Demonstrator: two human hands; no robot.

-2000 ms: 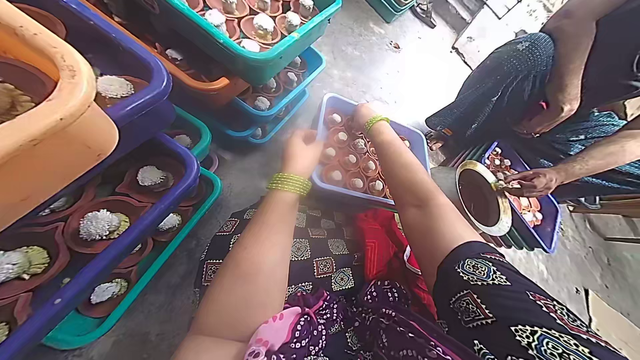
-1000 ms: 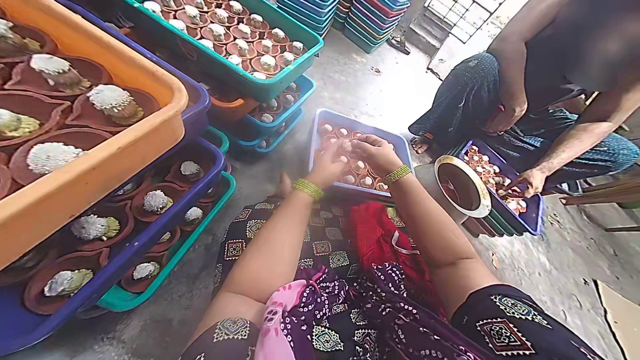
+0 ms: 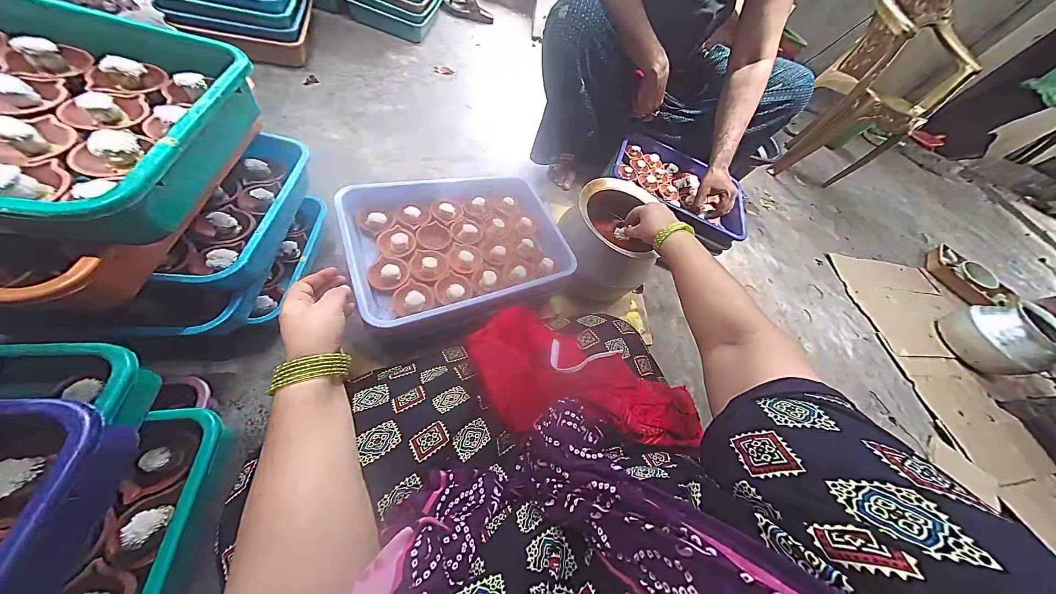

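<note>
A pale blue plastic tray (image 3: 363, 285) lies before me on the floor, holding rows of small clay cups (image 3: 433, 237), nearly all with a white lump on top. Just left of this tray, my left hand (image 3: 318, 309) is raised with its fingers curled and nothing seen in it. At the mouth of a round metal pot (image 3: 596, 188), right of the tray, my right hand (image 3: 648, 227) pinches a small white lump (image 3: 623, 234). Reddish-brown contents show inside the pot. A red cloth (image 3: 528, 363) rests on my lap.
Stacked trays of filled clay cups stand at left, including a green tray (image 3: 239, 91) and a blue tray (image 3: 289, 165). Across from me a person (image 3: 660, 91) sits with a hand over a purple tray (image 3: 737, 223). At right are a chair (image 3: 874, 74), cardboard (image 3: 924, 330) and a metal vessel (image 3: 1002, 334).
My right hand has moved from over the pale blue tray to the pot's mouth. My left hand has drawn away to the tray's left side. The view has shifted to the right.
</note>
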